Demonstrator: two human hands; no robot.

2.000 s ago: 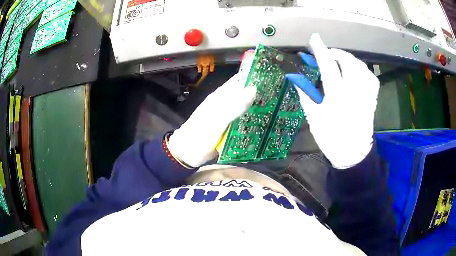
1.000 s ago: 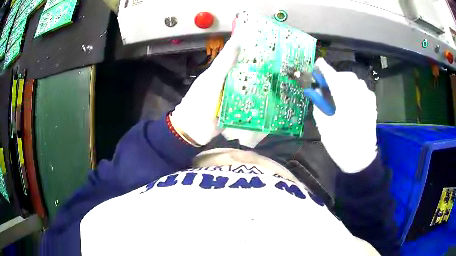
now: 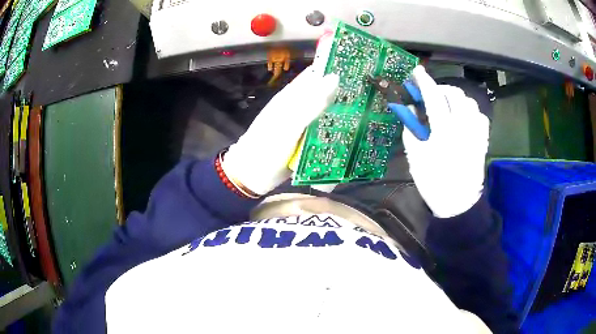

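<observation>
A green PCB panel [image 3: 340, 124] with silver solder dots and a dark centre line is held tilted above my lap. My left hand [image 3: 281, 134], in a white glove, grips its left edge, with the thumb on the solder side. A yellow part shows at the panel's lower left edge. My right hand [image 3: 451, 143], also gloved, holds blue-handled side cutters [image 3: 410, 111]. Their dark jaws point left, over the upper middle of the panel near the centre line. I cannot tell whether the jaws touch the board.
A white-grey machine [image 3: 431, 32] with a red button [image 3: 263, 25] spans the top. Pale green boards [image 3: 70, 23] lie on a black mat [image 3: 98, 68] at the upper left. A blue plastic bin [image 3: 523, 196] with yellow parts inside stands at the right.
Since one second ago the panel has changed its tilt and shows less glare. The cutters have moved slightly left and up, and their jaws are now clearer. Both hands keep their hold.
</observation>
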